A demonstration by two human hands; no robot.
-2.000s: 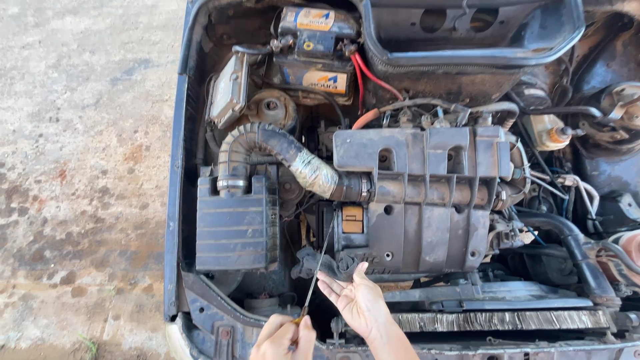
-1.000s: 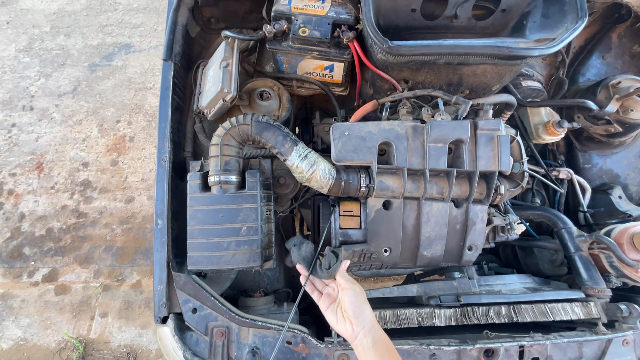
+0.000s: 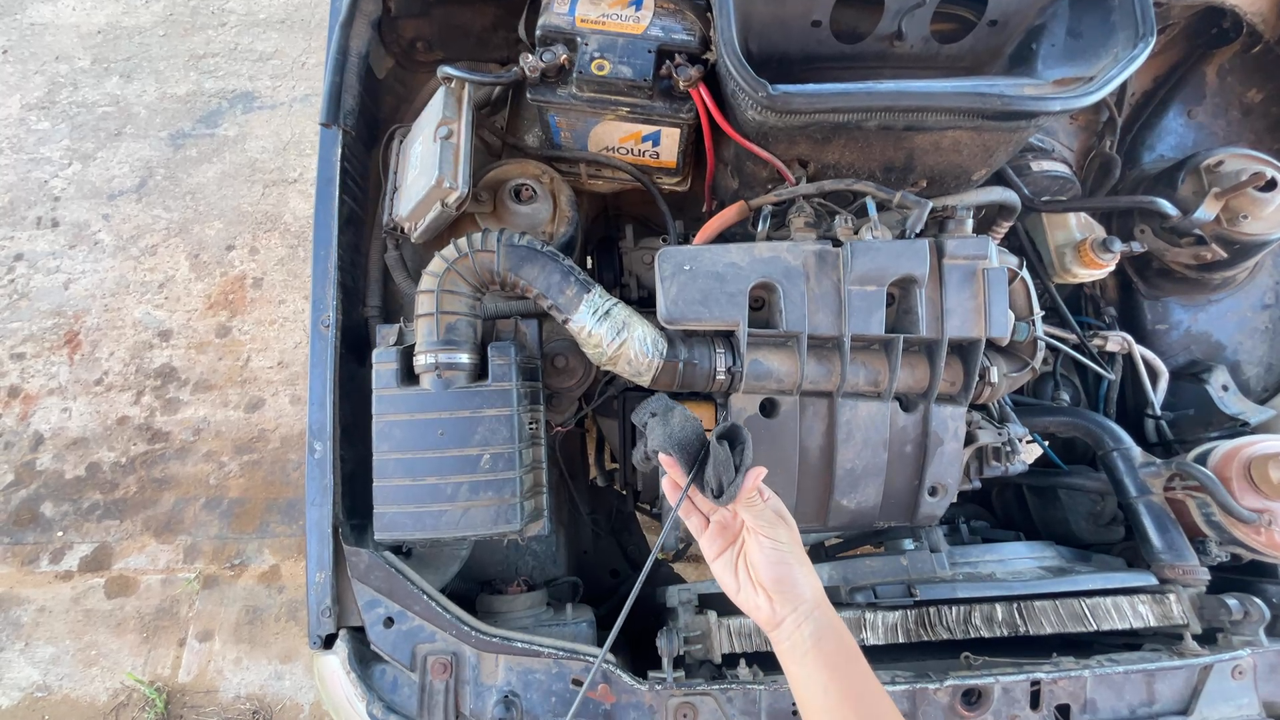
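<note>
A dark grey cloth (image 3: 672, 432) is bunched in the fingers of my right hand (image 3: 742, 535), which comes up from the bottom of the view, palm up. A thin metal rod, apparently an oil dipstick (image 3: 640, 585), runs from the cloth down to the bottom edge, its upper end between the cloth's folds. Cloth and hand are above the lower left corner of the black plastic engine cover (image 3: 800, 440). My left hand is out of view, and so is the rod's lower end.
The ribbed air filter box (image 3: 460, 450) is at the left, joined by a taped intake hose (image 3: 615, 335) to the engine. Behind them sits the battery (image 3: 620, 130) with red cables. The radiator (image 3: 950, 622) and the front body panel (image 3: 540, 680) run along the near side.
My left hand, on the rod's handle two seconds ago, has left the view. My right hand and the cloth have moved up and right over the engine cover's corner, with the rod's upper end.
</note>
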